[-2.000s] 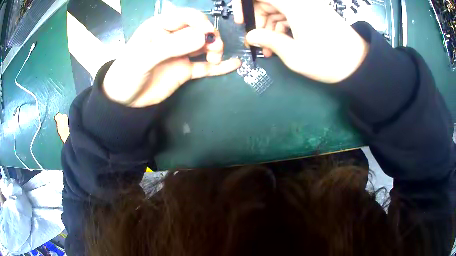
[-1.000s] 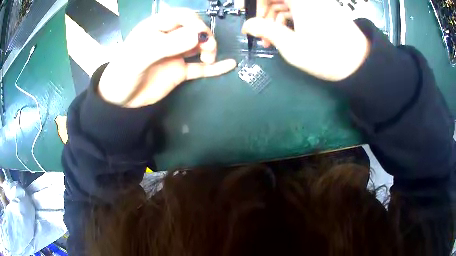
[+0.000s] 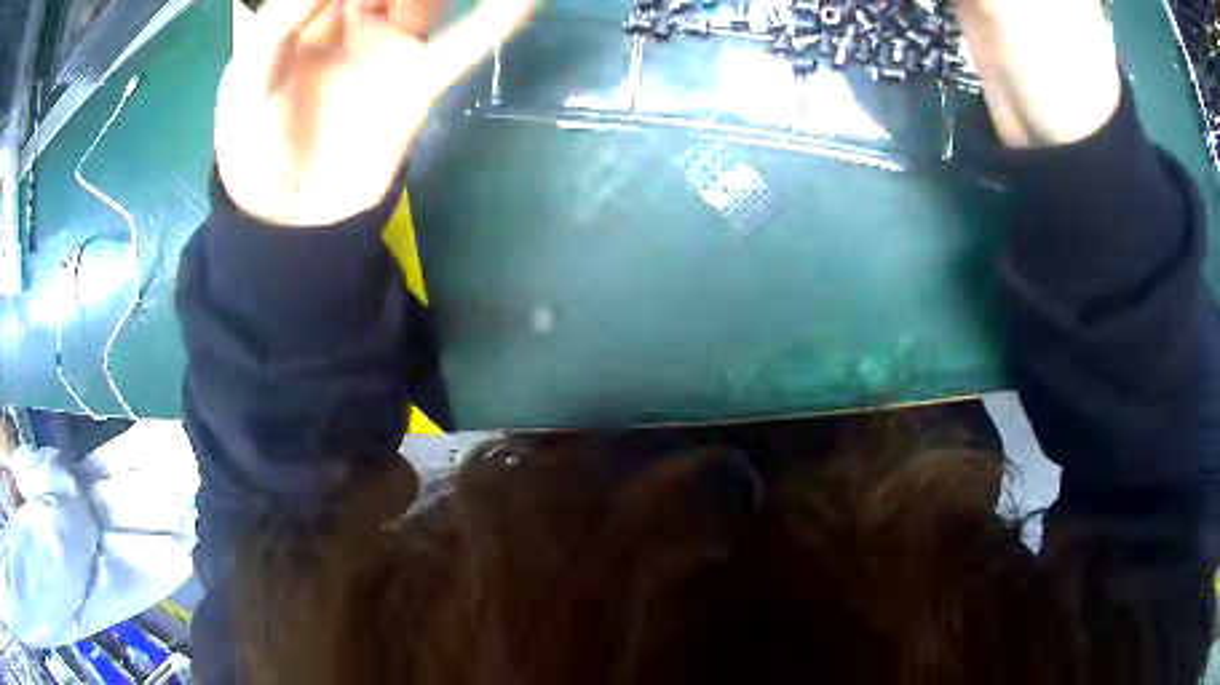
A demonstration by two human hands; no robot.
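My left hand (image 3: 335, 101) is at the upper left, its fingers cut off by the top edge. My right hand (image 3: 1037, 60) is at the upper right, mostly out of the picture at the top. I cannot tell what either hand holds. A small clear sheet with a grid of tiny pieces (image 3: 729, 187) lies flat on the green mat between them. A pile of small black modules (image 3: 870, 38) sits in a shallow clear tray (image 3: 723, 130) beyond the sheet.
Yellow-and-black hazard tape (image 3: 405, 250) shows beside my left sleeve. A thin white cable (image 3: 131, 254) curves on the mat at the far left. A white bag (image 3: 94, 535) is below the bench edge at the lower left. Dark parts (image 3: 1200, 54) show at the far upper right.
Both hands have moved up and apart, uncovering the tray and pile. The small dark module in the left fingers and the dark tweezers in the right hand no longer show. The view has shifted slightly.
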